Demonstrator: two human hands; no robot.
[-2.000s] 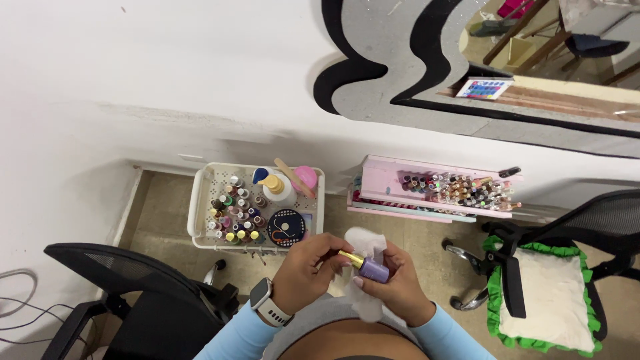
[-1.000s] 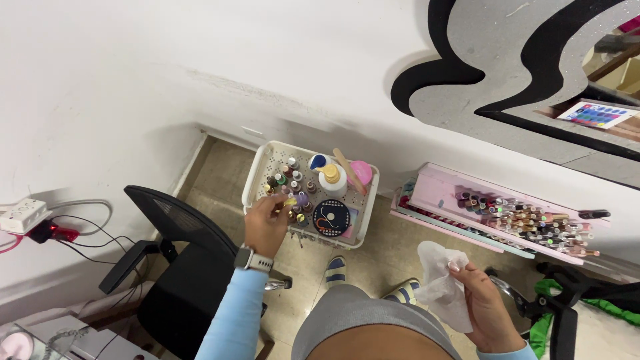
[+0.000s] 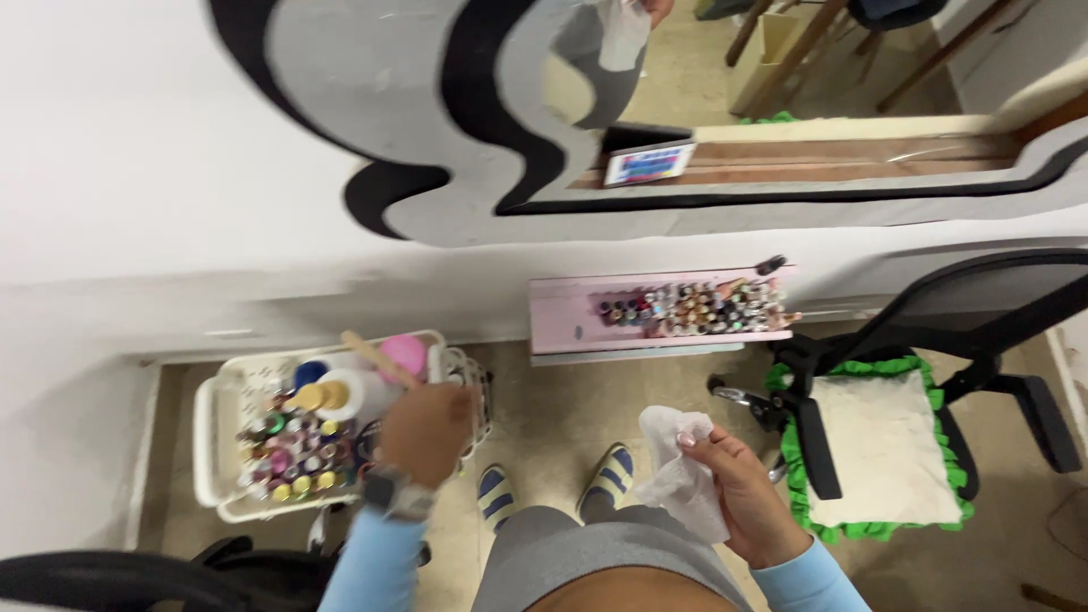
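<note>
My left hand (image 3: 429, 433) is over the right side of a white plastic basket (image 3: 204, 442), blurred, its fingers partly hidden, so whether it holds anything cannot be told. Several nail polish bottles (image 3: 289, 459) fill the basket's left part. Behind them are a white bottle with a yellow pump (image 3: 321, 396), a wooden stick (image 3: 378, 359) and a round pink item (image 3: 403, 355). In my right hand (image 3: 744, 493) a crumpled white wipe (image 3: 676, 467) is pinched between thumb and fingers, above the floor.
A pink shelf (image 3: 561, 314) with several polish bottles stands against the wall below a large mirror frame (image 3: 382, 76). At right is a black office chair with a green-frilled cushion (image 3: 875, 450); another black chair (image 3: 119, 582) is at lower left. My sandals (image 3: 495, 497) are on the floor.
The purple bottle, held in both hands two seconds ago, went with my left hand to the basket's bottles; that hand is now at the basket's right side. My right hand still holds the wipe.
</note>
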